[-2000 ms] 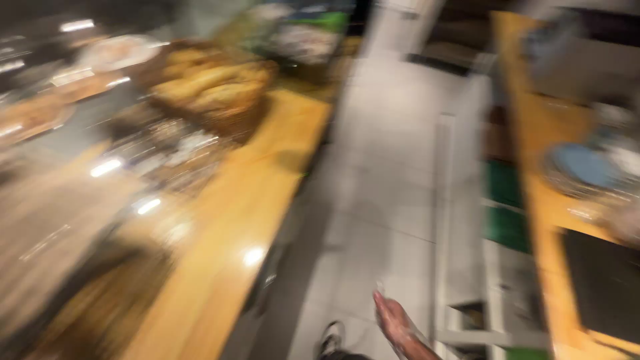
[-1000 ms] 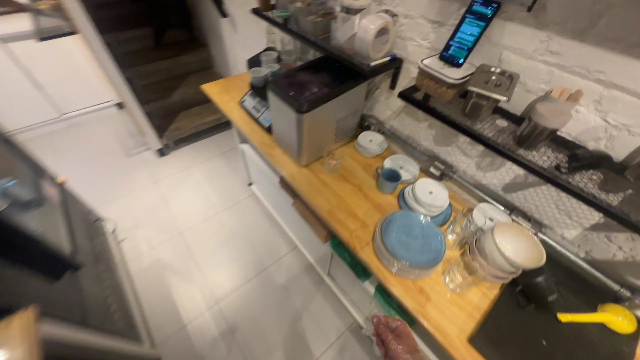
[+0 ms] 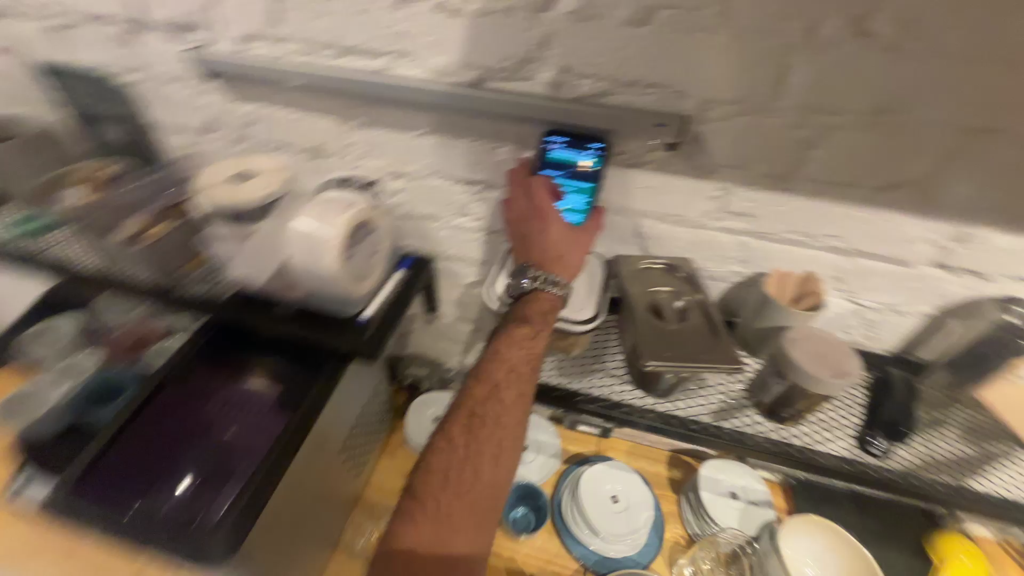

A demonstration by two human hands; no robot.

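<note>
My left hand (image 3: 552,224), with a metal-band watch on its wrist, reaches up to the white brick wall. Its fingers and thumb grip the lower sides of a smartphone (image 3: 573,172) with a lit screen. Just beneath the hand, a white-lidded container (image 3: 588,296) stands on the mesh shelf (image 3: 592,368), partly hidden by the wrist. To its right is a lidded steel container (image 3: 676,320). My right hand is out of view.
Label rolls (image 3: 340,244) and a blue-capped marker (image 3: 388,288) lie on the left shelf, above a dark-topped machine (image 3: 184,432). Below are stacked plates (image 3: 614,500), a blue cup (image 3: 526,510) and a pale bowl (image 3: 824,548). A blurred tan shape at the right edge is unclear.
My left hand has come into view and closed around the phone, which leaned at the wall shelf one second ago. The other hand has left the view. The view has swung to the wall.
</note>
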